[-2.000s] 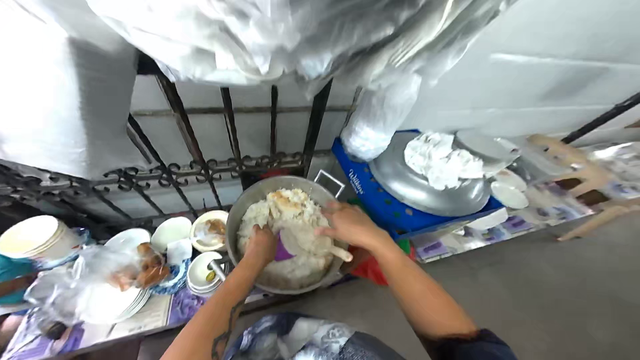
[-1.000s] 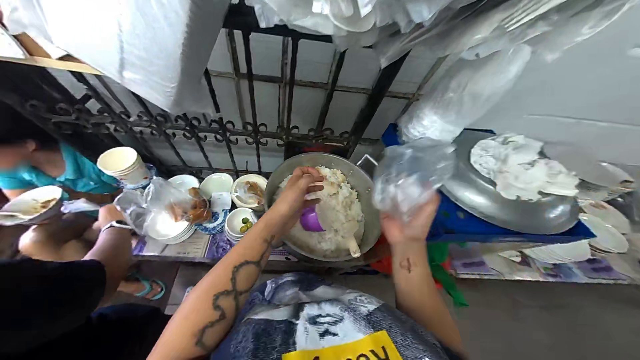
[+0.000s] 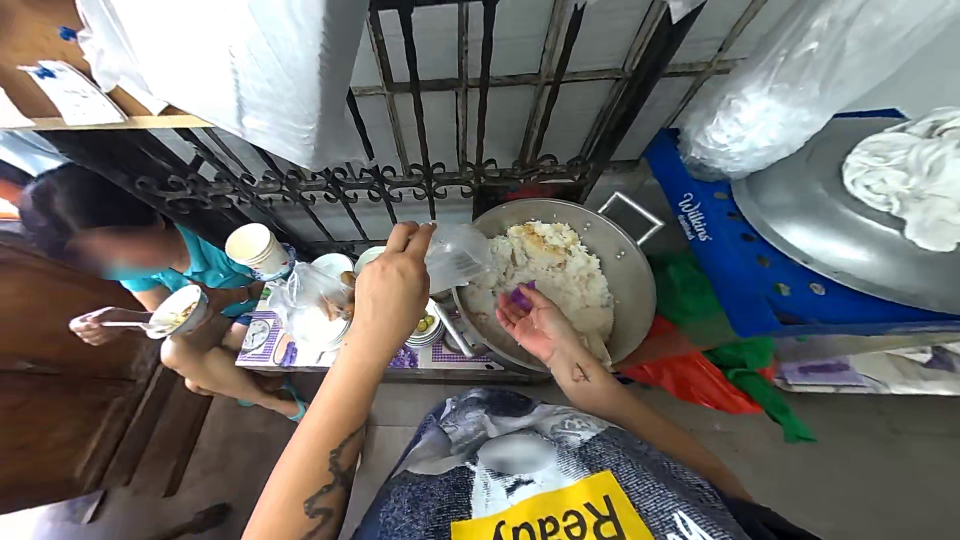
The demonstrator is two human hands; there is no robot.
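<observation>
A wide metal pot (image 3: 637,300) with a side handle holds cooked white rice (image 3: 570,277). My left hand (image 3: 397,281) is raised at the pot's left edge, its fingers pinching a clear plastic bag (image 3: 457,255) that hangs over the rim. Over the rice, palm up, is my right hand (image 3: 536,326), with its fingers by a purple object (image 3: 523,295), perhaps a scoop or cup; whether they grip it is unclear. Left of the pot stand small bowls with green items (image 3: 425,324) and a plastic bag of brown food (image 3: 307,296).
A seated person (image 3: 187,255) at the left holds a bowl (image 3: 178,311). Stacked paper cups (image 3: 255,247) stand nearby. Behind the pot runs a black iron grille (image 3: 420,180). At right, a blue crate (image 3: 705,247) bears a large metal lid (image 3: 795,217) with a white cloth (image 3: 911,180).
The clear plastic bag was at my right hand one second ago; now my left hand holds it. My right hand has moved from beside the pot to over the rice. The view has shifted left.
</observation>
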